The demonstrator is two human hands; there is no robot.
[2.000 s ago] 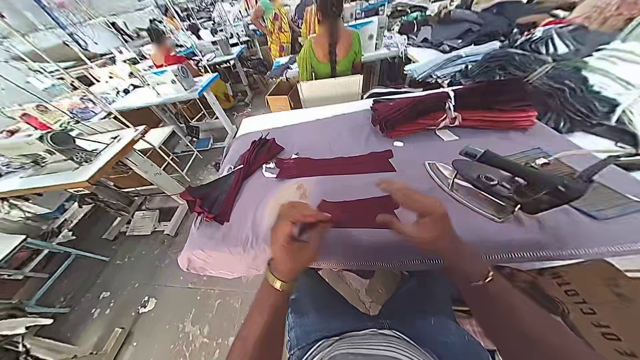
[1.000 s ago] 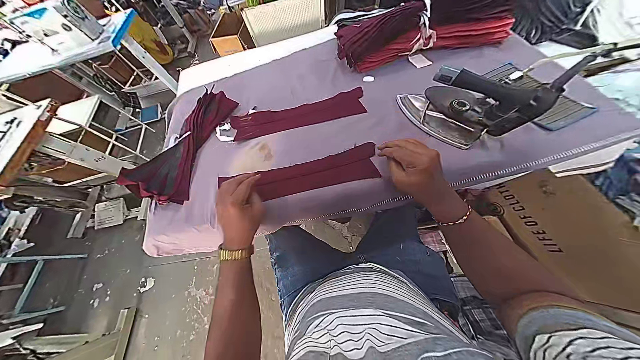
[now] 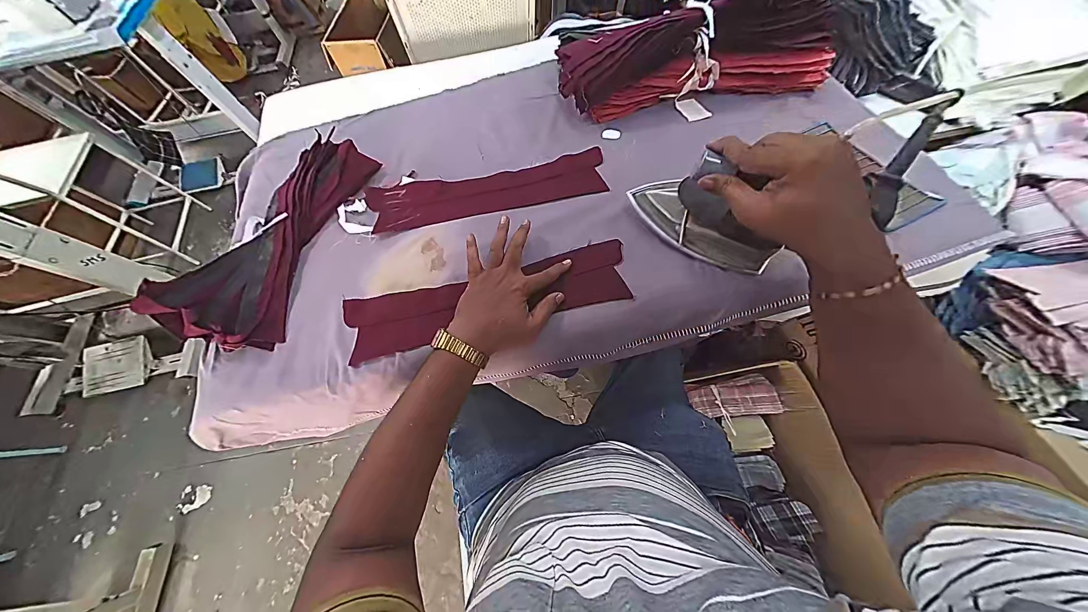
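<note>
My left hand [image 3: 508, 293] lies flat with spread fingers on a maroon fabric strip [image 3: 399, 321] near the front edge of the cloth-covered ironing table [image 3: 544, 119]. At the right, my right hand [image 3: 786, 187] grips the handle of an electric iron [image 3: 693, 225], whose soleplate points left toward the strip. A second maroon strip [image 3: 493, 194] lies farther back, with a white scrap at its left end. The fanned stack of maroon and dark fabric pieces [image 3: 293, 246] rests at the table's left side.
Tied bundles of maroon and red pieces [image 3: 714, 72] lie at the back right. An iron rest [image 3: 922, 200] is behind my right hand. A cardboard box [image 3: 795, 408] holding fabric stands below the front edge. Fabric piles [image 3: 1037, 212] lie at the right, metal-framed workstations [image 3: 110, 229] at the left.
My right hand has moved right from the strip's end and taken hold of the iron. My left hand has shifted from the strip's left end toward its middle, fingers now spread.
</note>
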